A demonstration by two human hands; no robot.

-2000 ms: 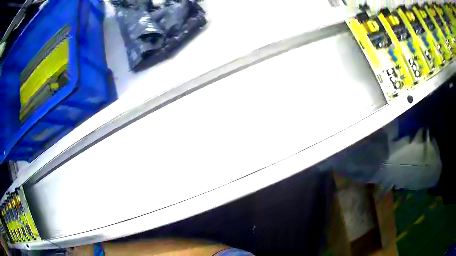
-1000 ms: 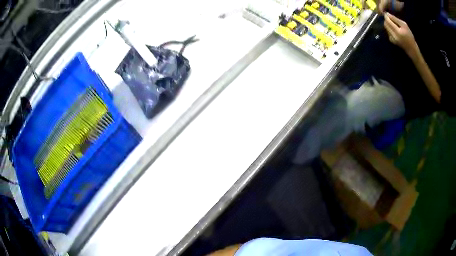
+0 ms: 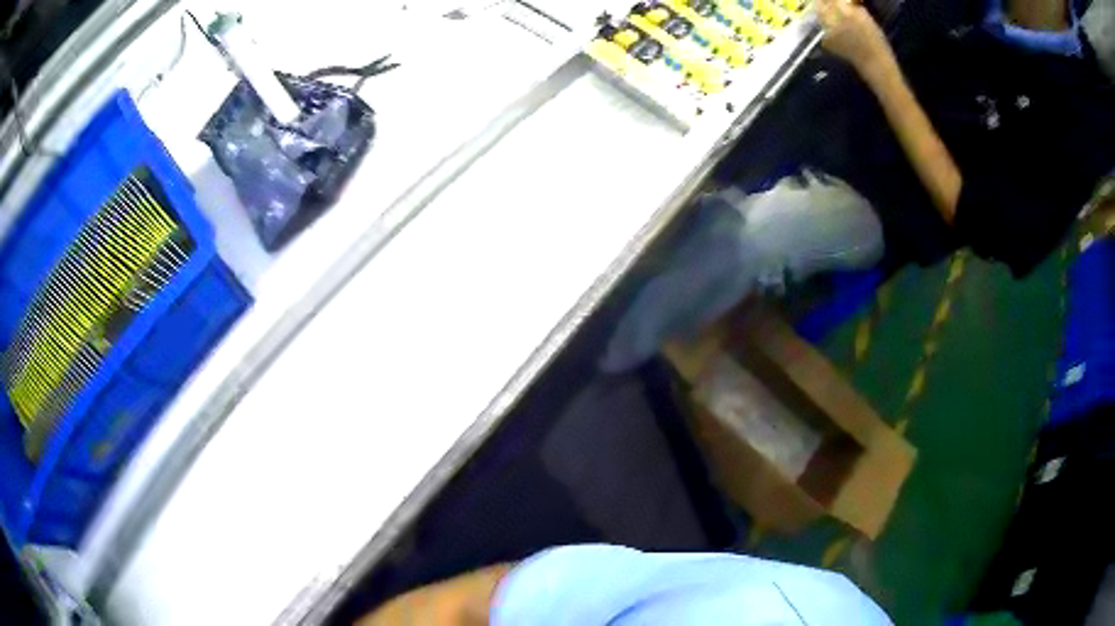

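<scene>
The row of circuit boards [image 3: 703, 47] with yellow strips and black parts lies at the far end of the white bench channel [image 3: 404, 330]. A blue plastic tray [image 3: 226, 306] on the left holds a tight row of yellow-edged pieces [image 3: 92, 294]. A crumpled black plastic bag [image 3: 287, 165] lies beside it, with a white cylinder [image 3: 263, 88] sticking out. At the bottom edge only my light blue sleeve and part of a bare forearm show. Neither of my hands is in the picture.
Another person in dark clothes stands at the upper right, a hand [image 3: 852, 33] at the far boards. Below the bench are an open cardboard box [image 3: 874, 471] and a pale translucent bag [image 3: 813, 230]. The green floor [image 3: 948, 367] has yellow lines.
The view has swung right and along the bench. The near boards and blue wristband at lower left have left the picture. The other person, the box and more floor have come into view.
</scene>
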